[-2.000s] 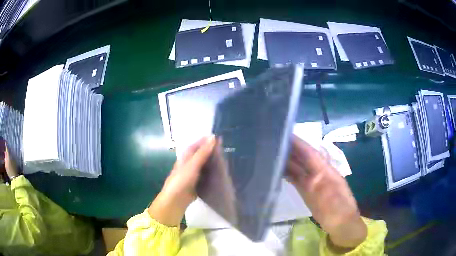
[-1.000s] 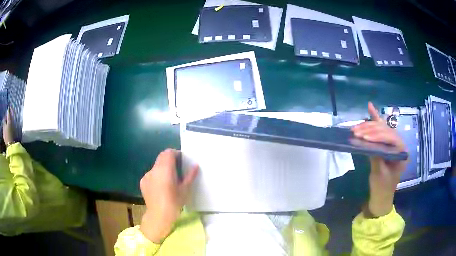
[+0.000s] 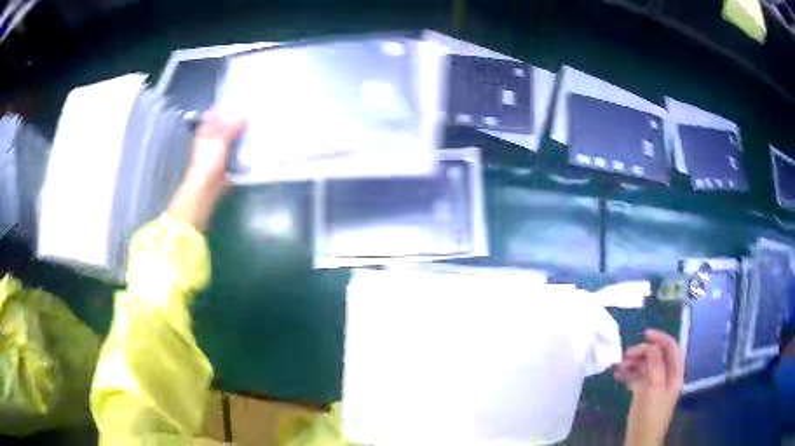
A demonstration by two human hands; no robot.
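My left hand (image 3: pixel 214 157) is at the left edge of a screen-side-up tablet (image 3: pixel 314 100) with a white border, its fingers on that edge. The tablet is blurred and washed out by glare, and overlaps the view of other tablets behind it; whether it is lifted or resting is unclear. My right hand (image 3: pixel 652 361) is at the right, fingers loosely bent and apart, with nothing seen in it. The white work pile (image 3: pixel 462 357) lies in front of me with a plain white top. Just beyond it, another screen-side-up tablet (image 3: pixel 392 218) lies on a white sheet.
A tall stack of white-edged sheets (image 3: pixel 91 174) stands at the left. Tablets on white sheets (image 3: pixel 614 135) lie across the far side. A crumpled white strip (image 3: pixel 623 296), a small metal fixture (image 3: pixel 697 280) and more tablets (image 3: pixel 710 327) are at the right. A co-worker's yellow sleeve (image 3: pixel 39 357) shows lower left.
My right hand has let go of the dark tablet and moved down. My left hand has moved from the pile's left edge far forward and left, onto the glary tablet. The view has shifted.
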